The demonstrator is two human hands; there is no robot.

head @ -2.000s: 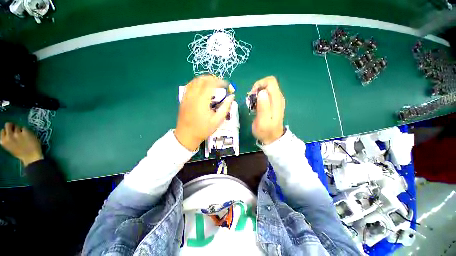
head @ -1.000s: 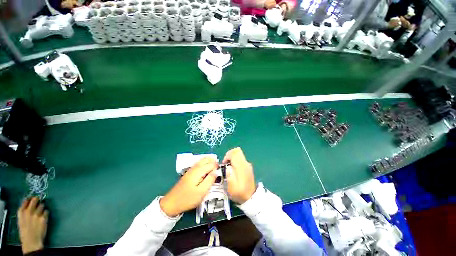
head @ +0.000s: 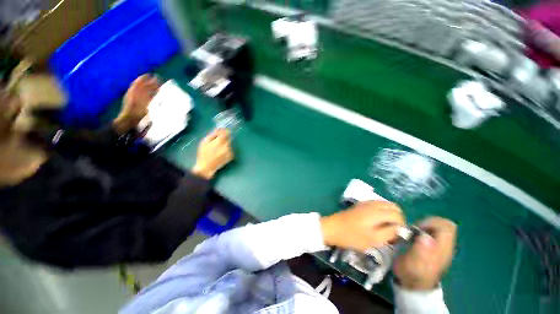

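The white camera housing [head: 368,262] lies at the bench's front edge, partly hidden under my hands. Its white upper end [head: 362,191] shows beyond my left hand [head: 367,224], which rests on the housing with fingers bent. My right hand [head: 425,252] is close beside it at the housing's right side. A small dark and light metal part [head: 410,233] shows between the fingers of both hands. The picture is blurred, so the exact grip of each hand cannot be told.
A coworker in black sleeves [head: 123,202] sits at left, holding a white housing [head: 169,113]. A blue crate [head: 113,52] stands behind. A white cord tangle [head: 408,172] lies beyond my hands. White housings [head: 473,103] sit on the conveyor [head: 368,86]. Dark metal parts [head: 543,245] lie far right.
The view has swung left, bringing the coworker and blue crate into sight. My hands stay together at the housing, after the right hand came in from apart.
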